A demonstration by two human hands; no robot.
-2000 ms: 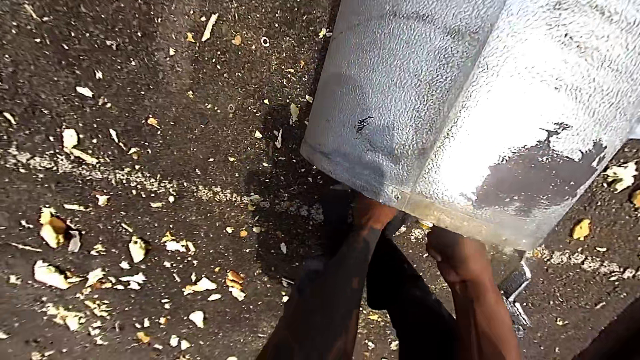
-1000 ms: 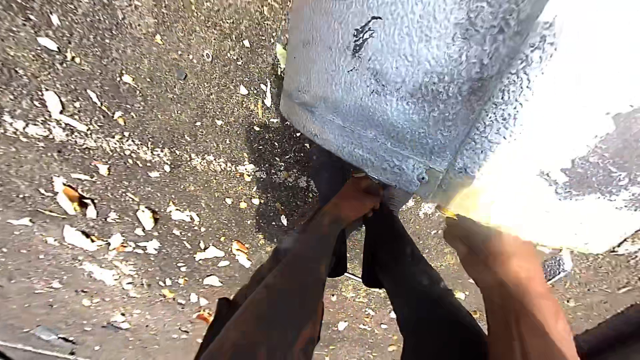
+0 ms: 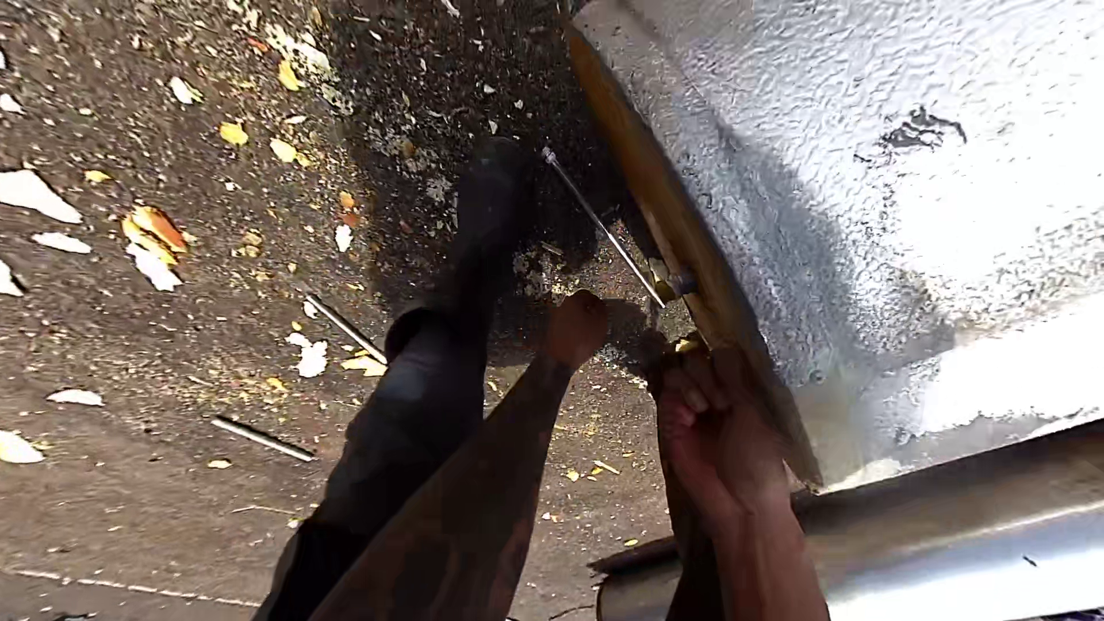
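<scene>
My left hand (image 3: 580, 329) is closed in a fist over the ground, left of a large silver-coated panel (image 3: 862, 172) with a brown edge (image 3: 681, 224). Whether it grips something is too dark to tell. My right hand (image 3: 716, 414) is at the lower part of that edge, fingers curled near a small yellow piece (image 3: 687, 344); its grip is partly hidden. Above the hands, a thin metal rod (image 3: 604, 228) slants down to a dark fitting (image 3: 677, 285) at the panel's edge.
Two short metal rods (image 3: 263, 438) lie among dry leaves (image 3: 155, 233) on the rough ground at left. A rounded metal pipe or cylinder (image 3: 966, 535) crosses the lower right. My dark-clad leg (image 3: 414, 397) is beside my left arm.
The view has swung strongly and moved closer to the panel's edge. My left hand, at the panel's lower edge a second ago, is now apart from it. The thin rod has come into view.
</scene>
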